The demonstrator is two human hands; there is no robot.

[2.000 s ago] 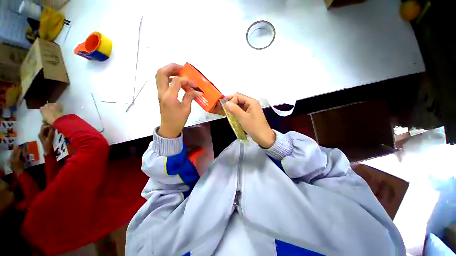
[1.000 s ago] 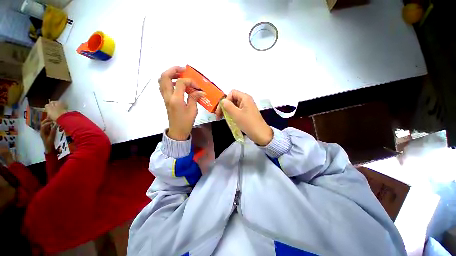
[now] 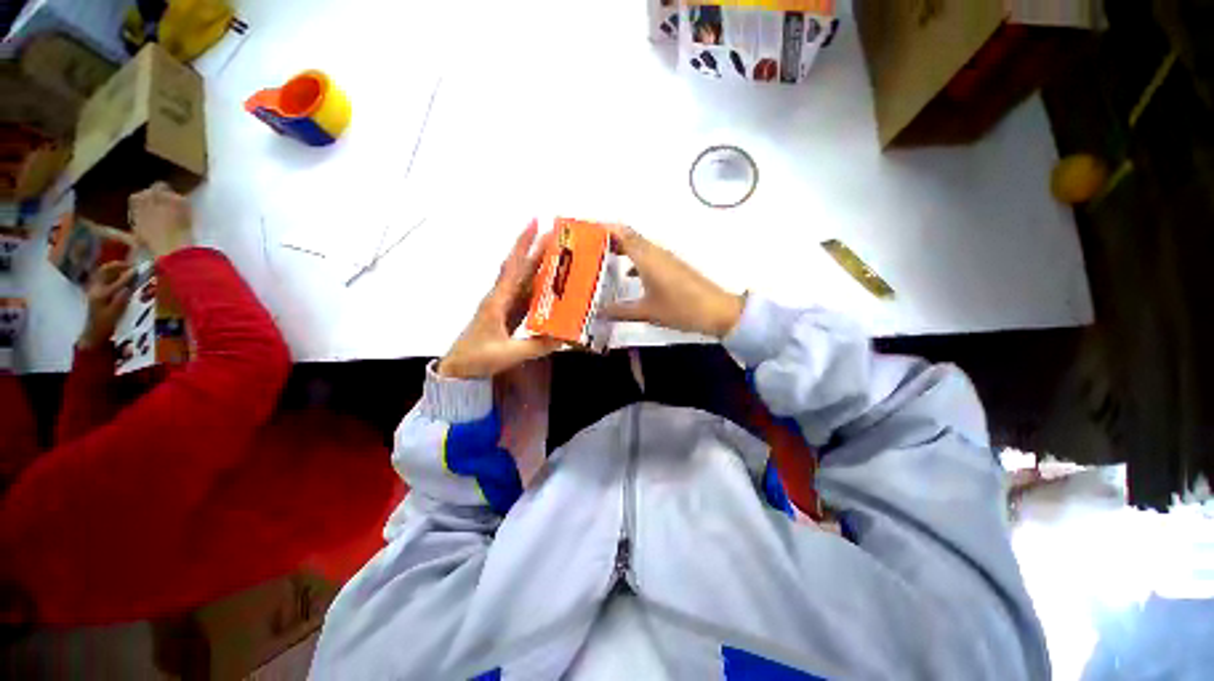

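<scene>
An orange retail box with a white printed side is held between my two hands at the table's front edge. My left hand grips its left side with the fingers along the edge. My right hand grips its right side, covering part of the white side. A narrow yellow strip lies on the table to the right, apart from my hands.
Clear tape roll beyond my right hand. Blue and yellow tape dispenser and thin wires at left. Printed boxes and a brown carton at the far right. A person in red sleeves works at left beside another carton.
The yellow strip has left my right hand and lies on the table. The orange box is turned more upright, now between both hands. The view has shifted, showing printed boxes at the back.
</scene>
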